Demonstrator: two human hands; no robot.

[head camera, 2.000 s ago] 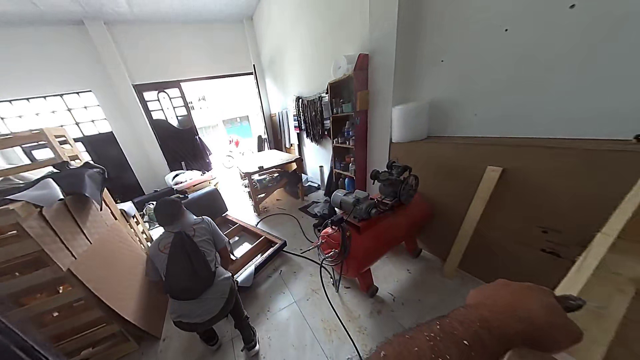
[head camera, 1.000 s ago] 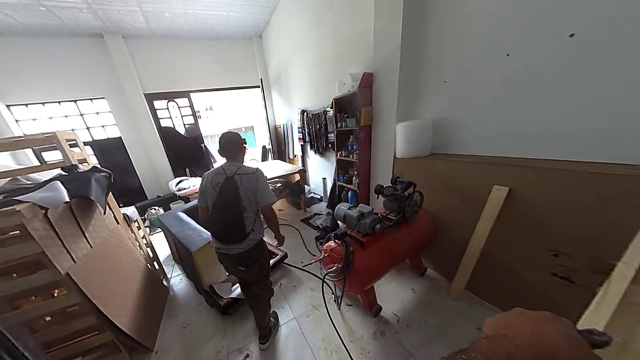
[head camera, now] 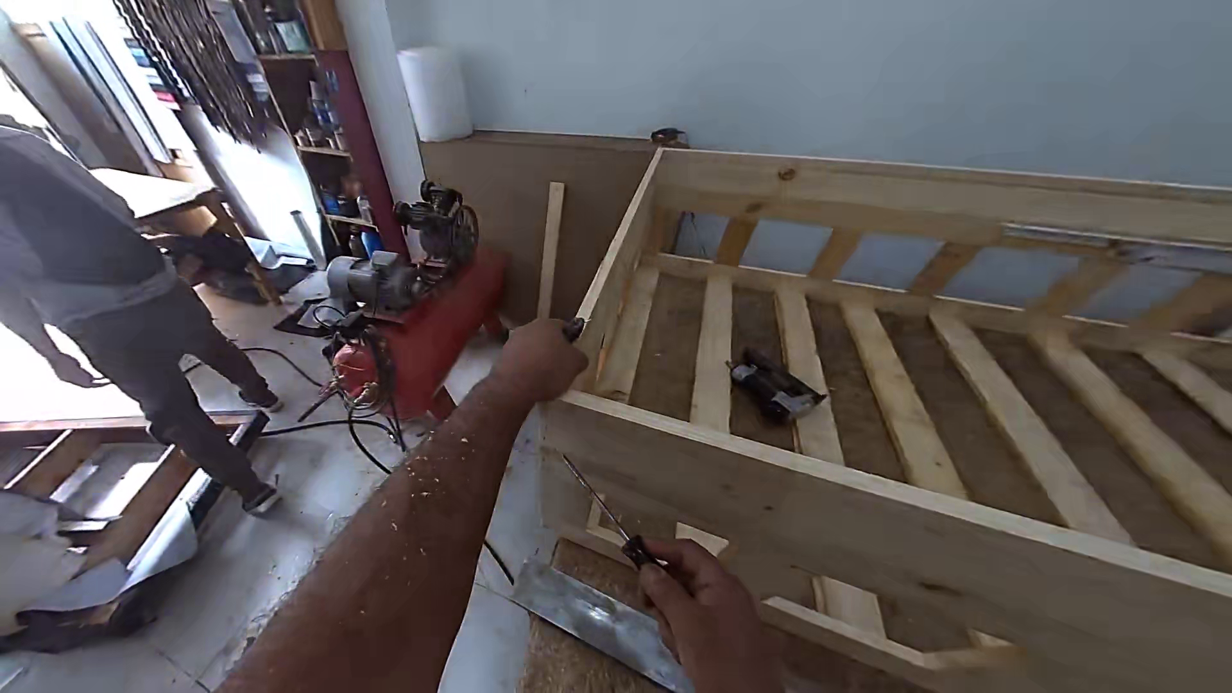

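Note:
A large frame of pale wooden boards and slats point(head camera: 866, 472) fills the right side. My left hand point(head camera: 541, 358) is closed around a small dark object point(head camera: 575, 329), mostly hidden by the fingers, at the frame's near left corner. Lower down, my right hand point(head camera: 707, 616) holds a screwdriver point(head camera: 602, 505) by its dark handle, with the thin shaft pointing up and left beside the outer board. A black staple or nail gun point(head camera: 775, 385) lies on the slats inside the frame. Wood chips cling to my left forearm.
Left of the frame stands a red air compressor point(head camera: 423, 332); its black hose point(head camera: 361, 448) runs over the floor. A person point(head camera: 115, 279) stands farther left near another frame point(head camera: 125, 491). A flat metal blade point(head camera: 602, 611) lies below the near board. A wood strip point(head camera: 551, 245) leans behind.
The view has swung right and down, bringing the large frame and my right hand with the screwdriver into sight. The other person, crouching two seconds ago, is now upright.

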